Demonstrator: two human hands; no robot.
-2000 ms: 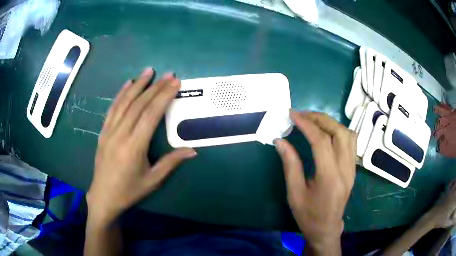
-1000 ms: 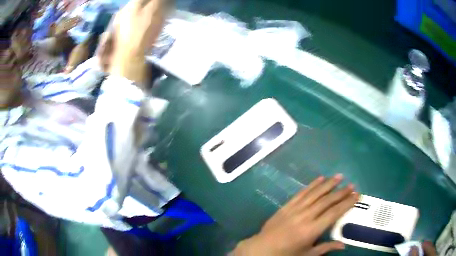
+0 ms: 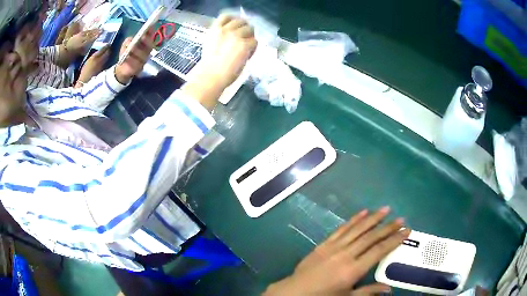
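Note:
A white front cover (image 3: 425,261) with a dot grille, small black label and long black window lies on the green bench at the lower right. My left hand (image 3: 341,257) is flat with its fingers spread; its fingertips touch or overlap the cover's left end and its thumb is near the lower left corner. My right hand cannot be made out; only a small pale piece (image 3: 476,291) shows at the cover's lower right corner, cut off by the bottom edge. A second cover (image 3: 283,169) lies untouched, slanted, in the middle of the bench.
A person in a blue-striped white shirt (image 3: 115,191) sits at the left, one hand raised, the other holding a panel (image 3: 138,39). Clear bags (image 3: 323,55) and a translucent pump bottle (image 3: 460,121) stand along the pale rail (image 3: 381,95). A blue bin (image 3: 497,34) is beyond.
The view has swung left, bringing in the neighbour, bags and bottle; the stack of covers is out of view. The neighbour's raised hand has moved right. My right hand has left the picture.

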